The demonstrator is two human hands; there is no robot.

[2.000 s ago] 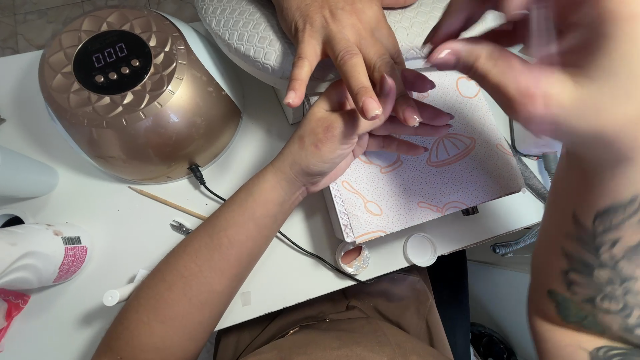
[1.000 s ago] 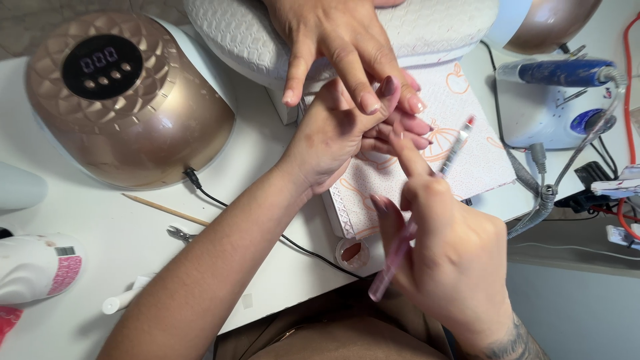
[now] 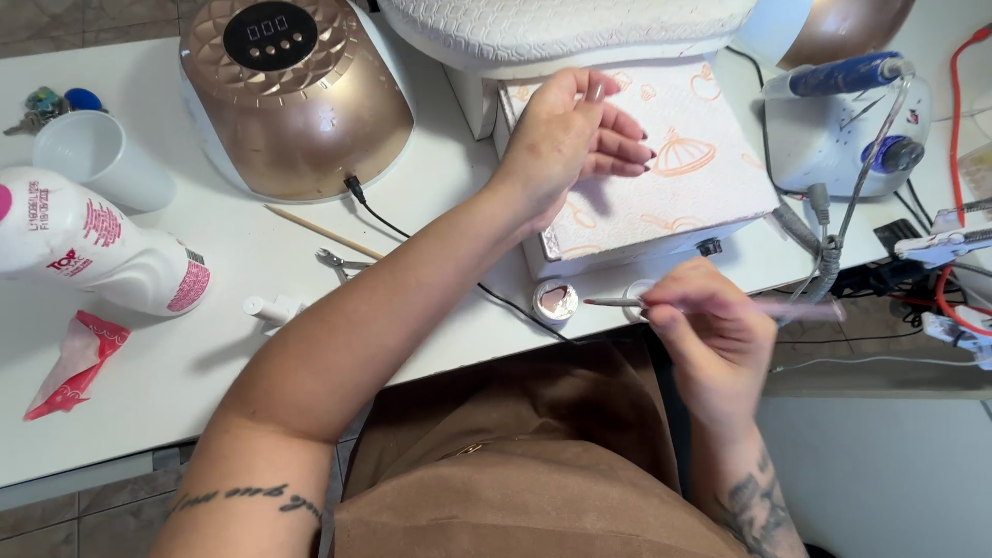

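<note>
My left hand [image 3: 554, 143] rests over a white box with orange prints [image 3: 666, 201], palm turned inward, fingers loosely apart and holding nothing. In my right hand [image 3: 709, 333] is a thin brush with a pinkish handle [image 3: 798, 309], gripped between thumb and fingers. The brush tip points left, close to a small open jar of pinkish product [image 3: 556, 301] at the table's front edge; whether it touches the jar's rim is hard to tell. A round white lid [image 3: 638, 291] lies partly hidden behind the brush and my right fingers.
A gold nail lamp [image 3: 310, 132] stands at left, its black cable running past the jar. Around my left forearm are a wooden stick [image 3: 322, 230], cuticle nippers [image 3: 339, 263], a white bottle [image 3: 101, 248] and a cup [image 3: 101, 155]. A padded armrest [image 3: 573, 35] and nail drill [image 3: 845, 132] stand behind.
The other person's hand, held by my left hand before, is out of view. My left hand has let go. My right hand has brought the brush from near those fingers to beside the jar.
</note>
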